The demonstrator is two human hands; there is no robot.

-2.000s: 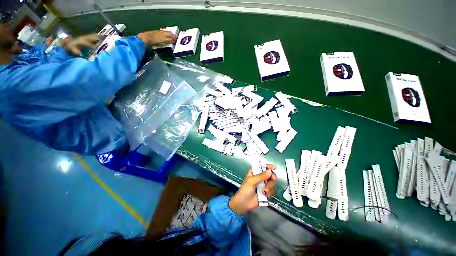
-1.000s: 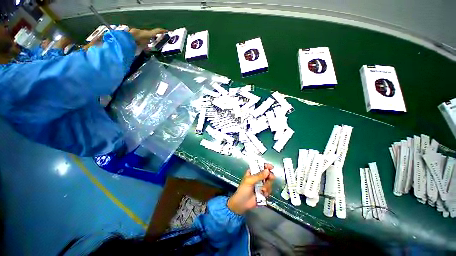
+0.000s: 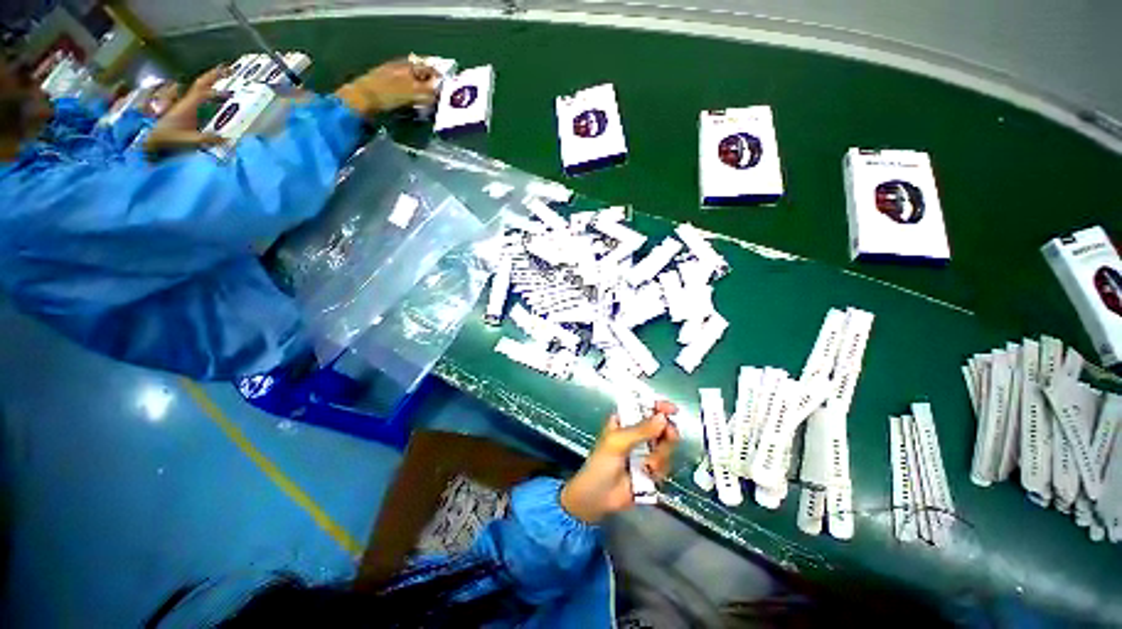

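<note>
My left hand (image 3: 609, 473) is at the bench's near edge, low centre, with thumb and fingers closed on a white strip piece (image 3: 642, 482); how many pieces it holds is unclear. The piece sticks out below the fingers. My right hand is not in view. A tangled pile of short white strap pieces (image 3: 566, 283) lies just beyond my left hand. Long white strap pieces with rows of dark dots (image 3: 775, 430) lie fanned to its right. A small group of long pieces (image 3: 919, 473) and a larger heap (image 3: 1040, 424) lie farther right.
Clear plastic bags (image 3: 394, 270) lie left of the pile. White retail boxes (image 3: 741, 154) stand spaced on the far green strip. A neighbour's blue sleeves (image 3: 185, 209) reach in at left. An open brown carton (image 3: 461, 498) and blue stool (image 3: 332, 399) are below the bench.
The spaced boxes on the far strip have shifted left, and another box has come in at the right. The neighbour's hands have moved among the boxes. My left hand has barely moved.
</note>
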